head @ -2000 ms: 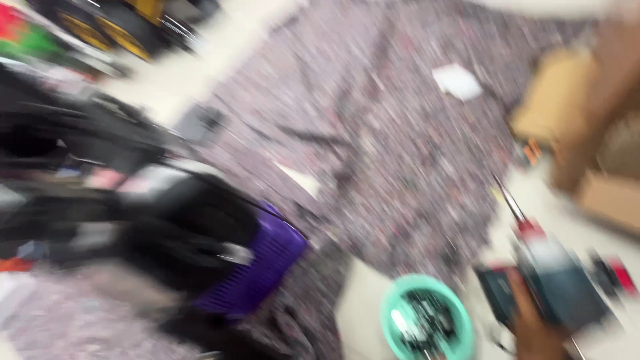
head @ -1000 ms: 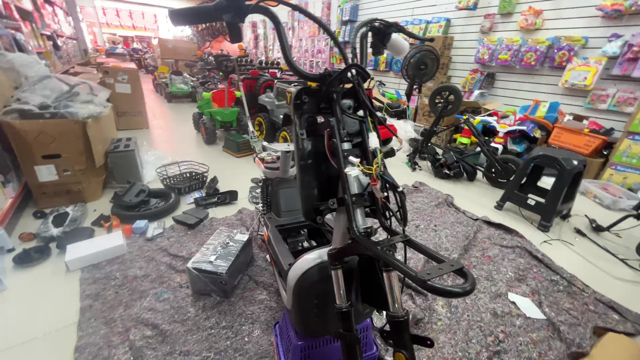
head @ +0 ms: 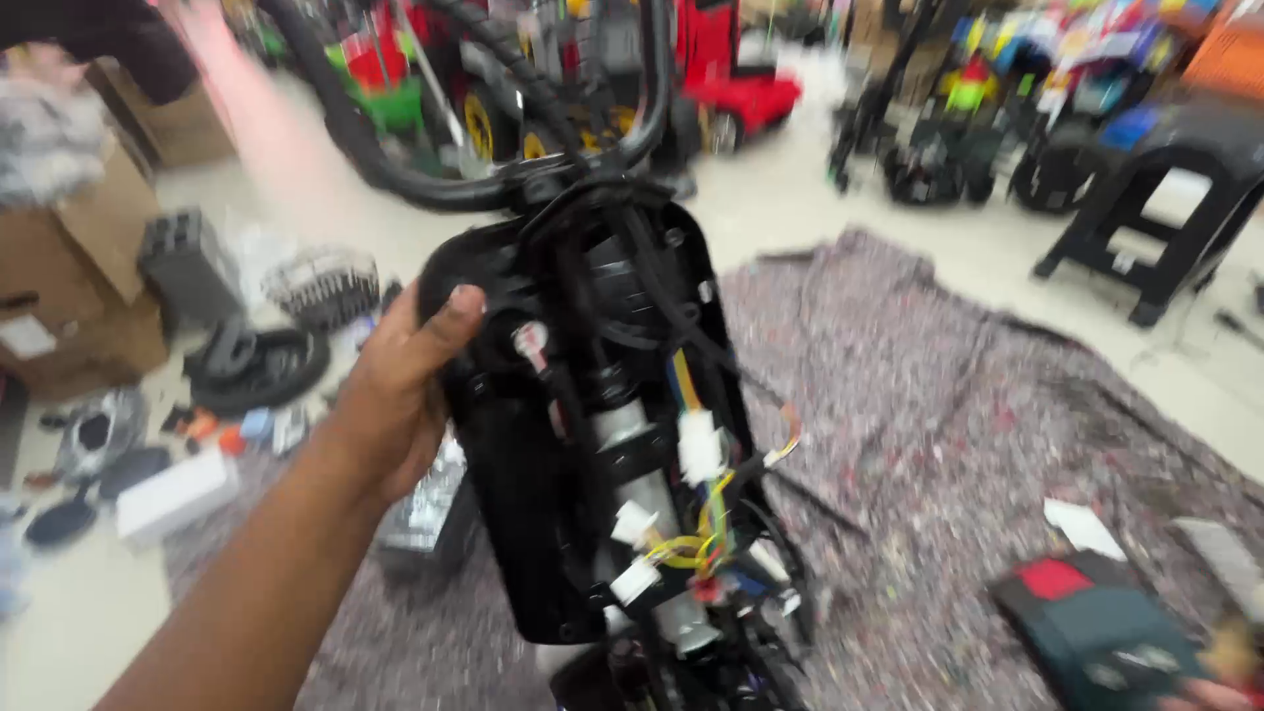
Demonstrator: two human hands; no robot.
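My left hand (head: 400, 385) grips the upper left edge of a black plastic front panel (head: 494, 464) on an electric scooter, thumb over the rim. Inside the panel run the steering column (head: 622, 425), black cables and a bundle of coloured wires (head: 706, 538) with white connectors (head: 699, 444). Above it curve the black handlebars (head: 434, 188). At the lower right edge my right hand (head: 1200, 691), mostly cut off and blurred, is at a dark power tool (head: 1106, 622) with a red patch, apart from the scooter.
A grey felt mat (head: 889, 444) lies under the scooter. At left are cardboard boxes (head: 79, 286), a wheel (head: 262, 370), a wire basket (head: 321, 286), a white box (head: 178, 494) and a wrapped block (head: 425, 513). A black stool (head: 1165, 197) stands at right; ride-on toys (head: 736, 89) stand behind.
My left hand has come into view and taken hold of the front panel. The power tool, out of view one second ago, shows again at lower right. The view is much closer to the scooter.
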